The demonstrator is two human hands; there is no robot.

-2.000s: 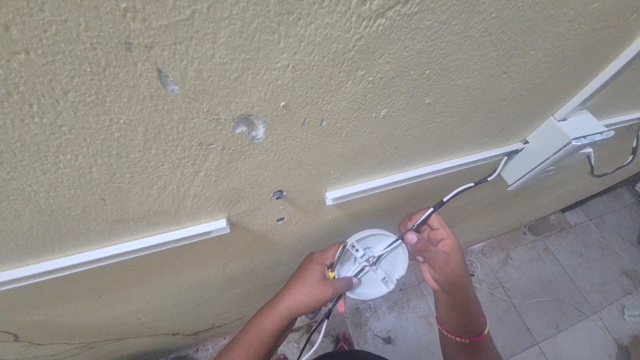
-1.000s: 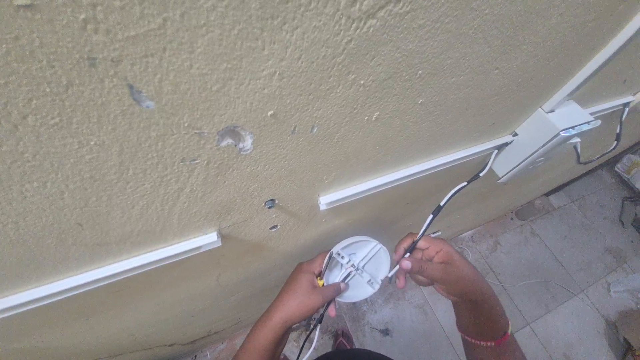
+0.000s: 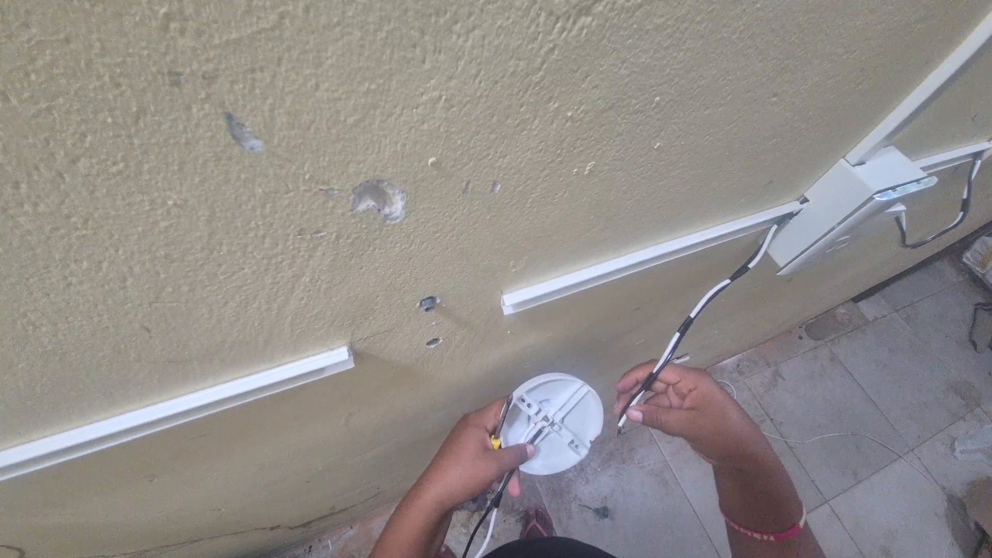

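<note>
My left hand point(image 3: 480, 457) grips a round white plastic lamp base point(image 3: 570, 434) by its left edge, along with a tool point(image 3: 497, 440) that shows a yellow part. A black and white wire pair point(image 3: 493, 508) hangs below that hand, and wire lies under its thumb against the base. To the right, apart from the base, my right hand point(image 3: 670, 403) pinches the end of a twisted black and white wire pair point(image 3: 697, 314). That pair runs up to the white box on the wall, with black bands or wraps along it.
White trunking point(image 3: 178, 407) on the rough beige wall stops left of two small holes point(image 3: 428, 303); more trunking point(image 3: 651, 254) leads right to a white box point(image 3: 845, 205). Below lies a tiled floor point(image 3: 821, 403) with a thin white wire point(image 3: 837, 438).
My right hand and its wire pair have moved away from the round base. Two seconds ago that wire crossed over the base; now its end is clear of it. My left hand still holds the base.
</note>
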